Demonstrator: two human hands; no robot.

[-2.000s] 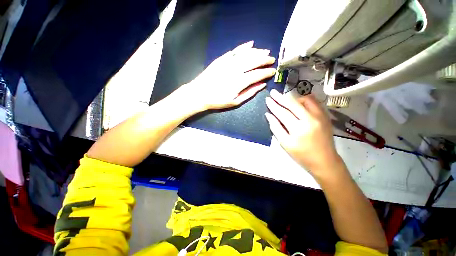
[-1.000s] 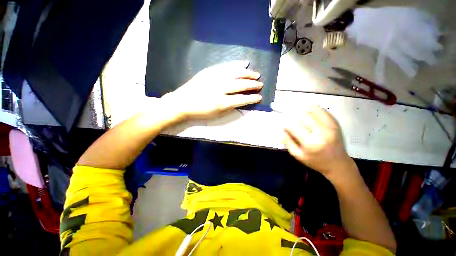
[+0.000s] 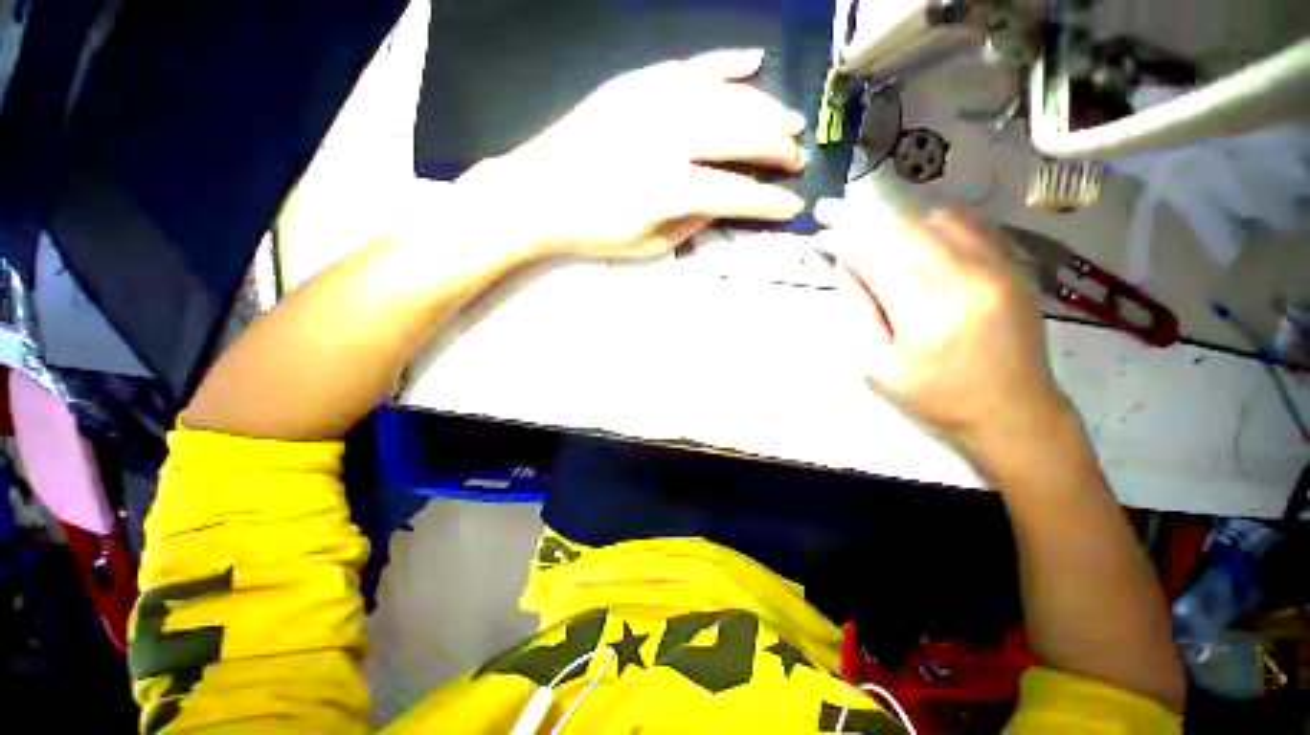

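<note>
A dark navy cut panel [image 3: 525, 86] lies flat on the white table [image 3: 604, 359], its near edge just short of my hands' wrists. My left hand [image 3: 647, 158] lies flat on the panel, fingers pointing right. My right hand [image 3: 941, 309] is at the panel's near right corner, fingertips touching or close to it; whether it pinches the cloth is unclear. The sewing machine [image 3: 1192, 122] stands at upper right. Its presser foot area with a yellow-green spot [image 3: 829, 112] is at the panel's right edge, just beyond my fingertips.
Red-handled thread snips [image 3: 1113, 297] lie right of my right hand. A crumpled white glove-like item [image 3: 1221, 194] and a thin blue stick [image 3: 1264, 345] lie further right. Dark navy cloth [image 3: 187, 158] hangs at left. A blue basket rim [image 3: 460, 481] and red basket [image 3: 941, 675] are below the table.
Compared with one second ago, both hands have moved up towards the machine; the right hand has come from the table edge to the panel's corner. The panel reaches less far towards me than before.
</note>
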